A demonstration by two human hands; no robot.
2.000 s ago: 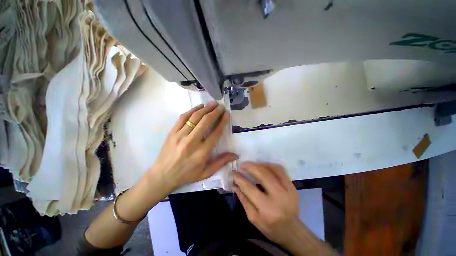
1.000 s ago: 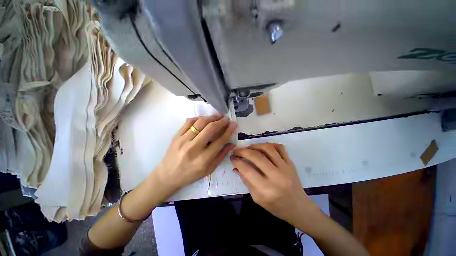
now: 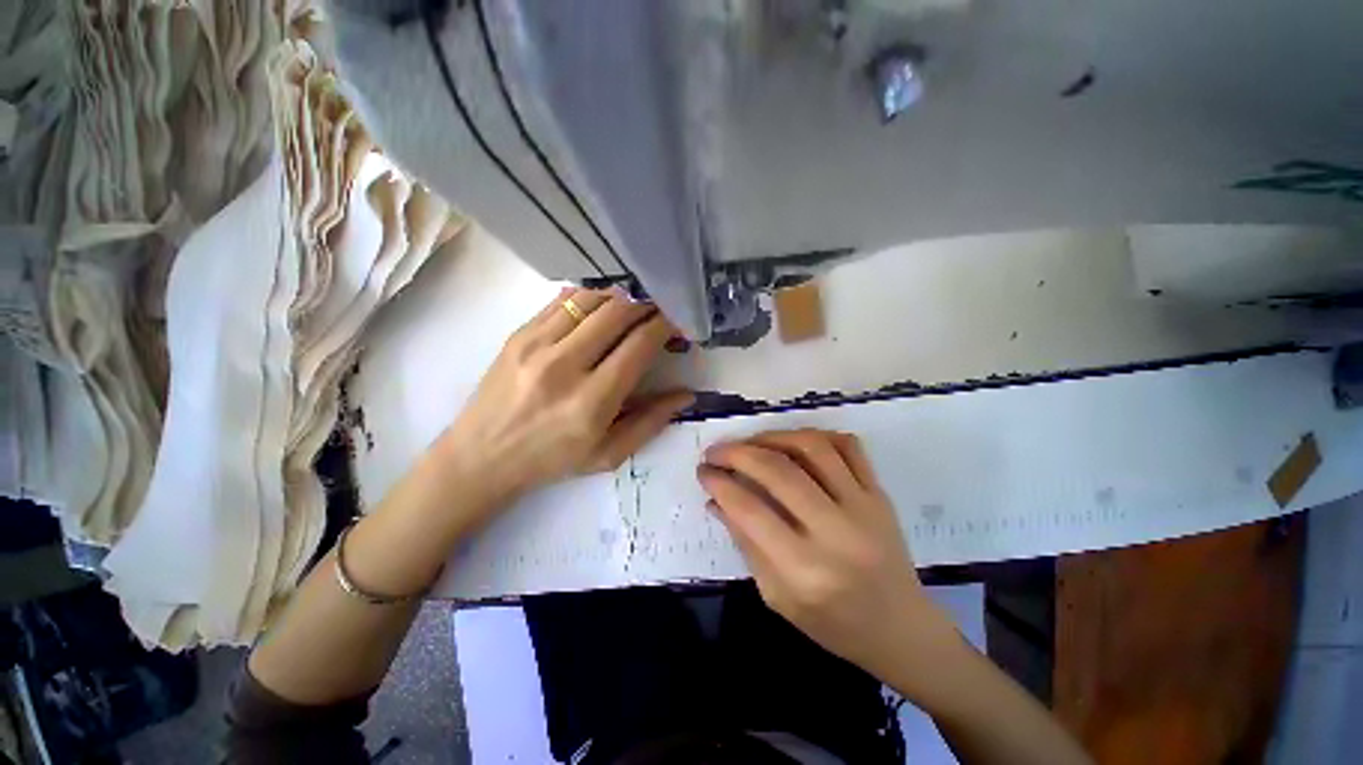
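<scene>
My left hand, with a ring and a bracelet, lies with its fingertips close to the needle area of the sewing machine head. Its fingers press down beside the presser foot. Any fabric piece under them is hidden or too pale to make out. My right hand rests on the white front edge of the table, fingers curled and thumb tucked near them; I cannot tell if it holds anything. The stacked cut pieces, thick cream layers, lie at the left.
The cream machine bed lies under the arm, with a dark grimy edge. A tan patch sits beside the foot and another tan patch at the right. Ruler markings run along the front edge. White sheets and brown wood show below.
The white strip seen earlier between my hands no longer shows there. My left hand has moved up towards the needle. My right hand stays lower, now apart from my left. The camera view has shifted slightly.
</scene>
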